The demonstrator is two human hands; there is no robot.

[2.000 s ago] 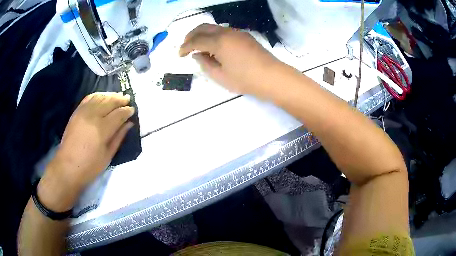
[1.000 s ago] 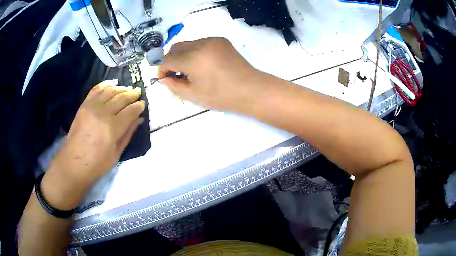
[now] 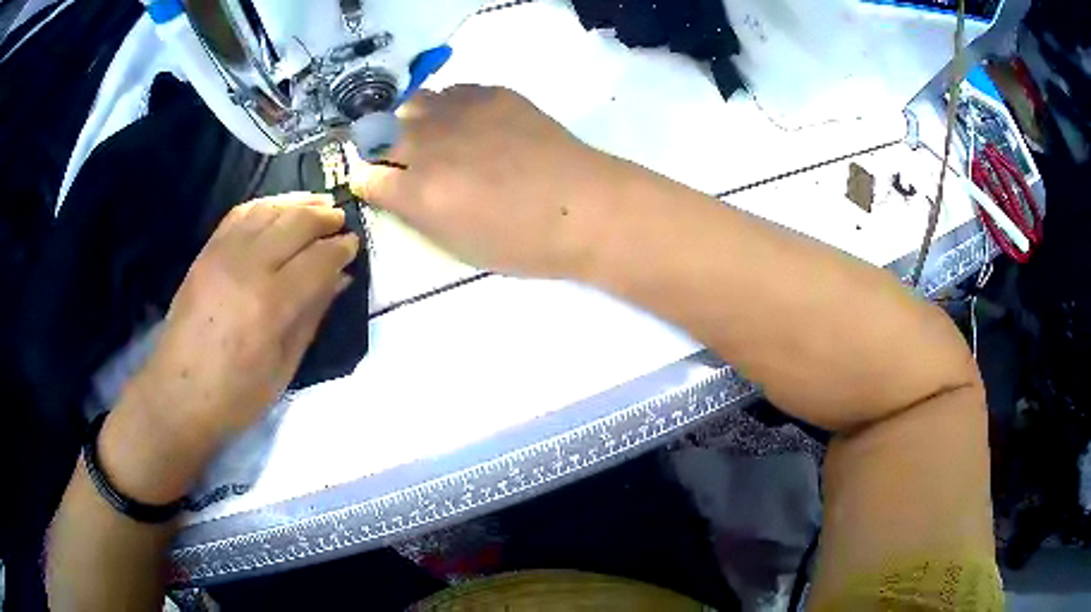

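Note:
The black garment piece [image 3: 132,203] lies at the left of the table, its straight edge running up to the presser foot [image 3: 335,167]. My left hand [image 3: 257,281] pinches and presses this edge just below the foot. My right hand [image 3: 461,179] is beside the foot on the right, its fingertips at the edge of the cloth. A short dark bit shows at its fingers; the rest of what it holds is hidden. The thread tension dial [image 3: 365,93] sits above my right fingertips.
A ragged black pile [image 3: 670,30] lies behind the needle. A small brown piece [image 3: 860,185] and red-handled snips [image 3: 1007,206] are at the right. The edge ruler [image 3: 479,478] runs along the front. A cord [image 3: 942,155] hangs at the right.
My right hand has moved left to the presser foot. The small black strip that lay on the table right of the foot no longer shows there. My left hand stays on the cloth.

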